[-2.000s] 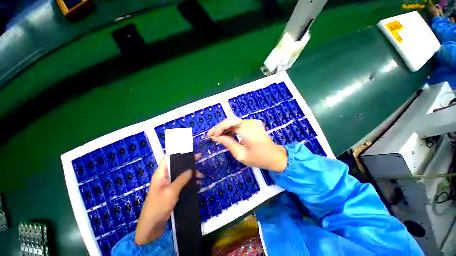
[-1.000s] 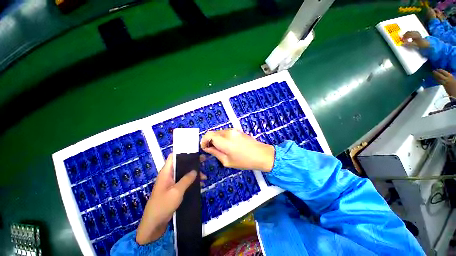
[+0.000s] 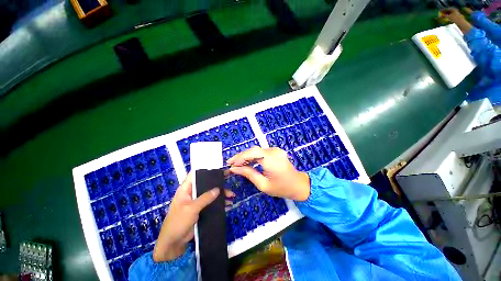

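Observation:
My left hand holds the black adhesive pad strip upright over the tray, thumb on its front. The white release liner is bare at its top end. My right hand is just right of the strip's upper part, thumb and forefinger pinched on thin dark tweezers, whose tip points at the strip's edge. Whether a pad is at the tip cannot be told. Blue parts with dark round centres stand in tight rows in the white tray; my hands and the strip hide some in the middle block.
The tray lies on a dark green bench beside a green conveyor with dark items. A pale metal post stands behind it. Panelled circuit boards lie at lower left. Another person's sleeve is by a small white tray at far right.
My right hand first moved left to the strip, then slightly right and down; the tweezers show again. The dark conveyor items shifted. The other person's hand left the small tray's orange-yellow area.

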